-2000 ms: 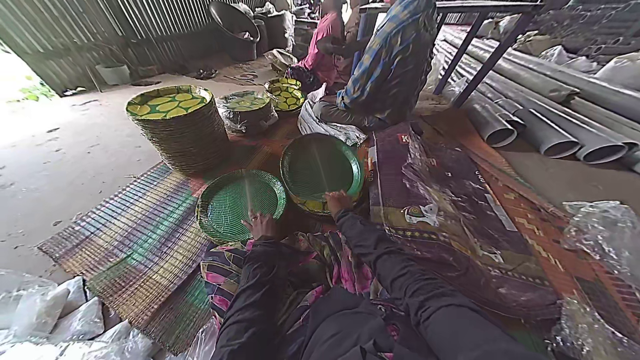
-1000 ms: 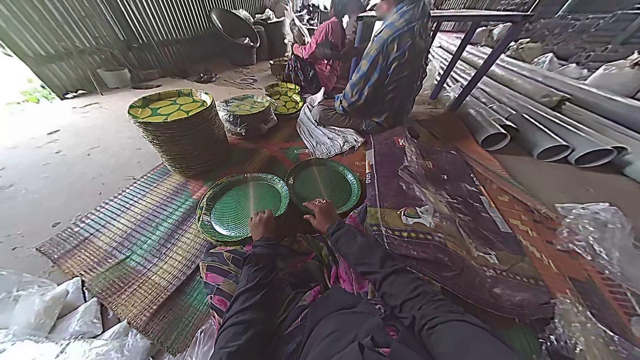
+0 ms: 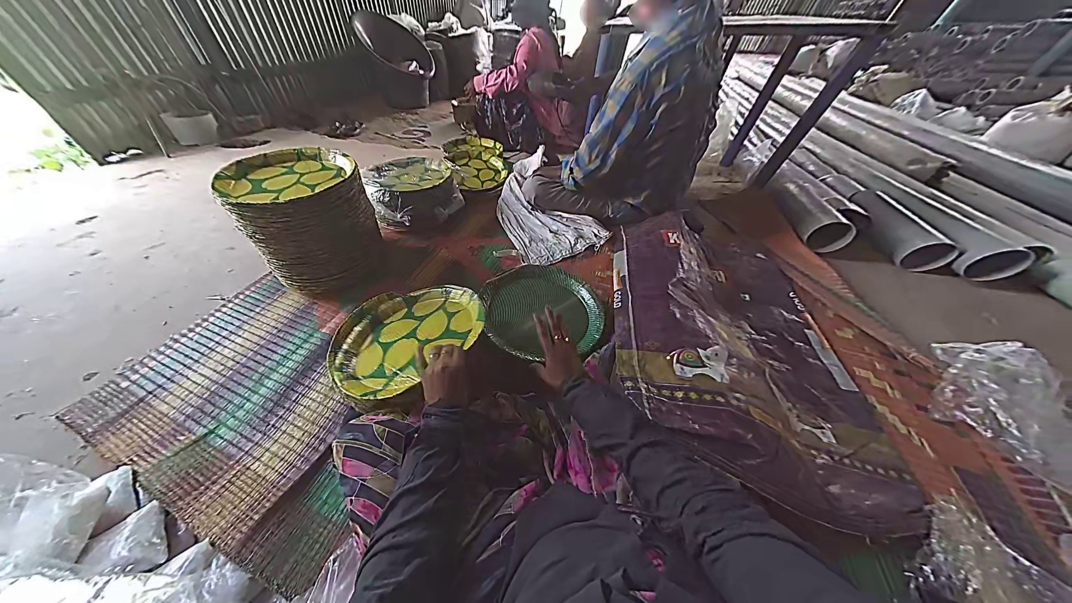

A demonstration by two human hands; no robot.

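Observation:
In front of my lap lies a round plate with a yellow leaf pattern on green (image 3: 402,339). My left hand (image 3: 445,373) is at its near right rim, fingers bent over the edge; whether it grips the rim is hard to tell. To the right is a plain green ribbed round plate (image 3: 543,311). My right hand (image 3: 559,347) rests at that plate's near edge with its fingers spread. What lies beneath both plates is mostly hidden. A tall stack of leaf-patterned plates (image 3: 297,222) stands behind on the left.
Beyond are a plastic-wrapped plate stack (image 3: 412,191) and more patterned plates (image 3: 476,163). A person in a checked shirt (image 3: 649,109) sits near a white sack (image 3: 548,226); another wears pink (image 3: 536,71). A purple wrapped bundle (image 3: 737,360) lies right, on woven mats (image 3: 243,402). Metal pipes (image 3: 904,226) lie farther right.
The left plate under my hand showed plain green before and now shows yellow leaves. My right hand's fingers have spread on the right plate.

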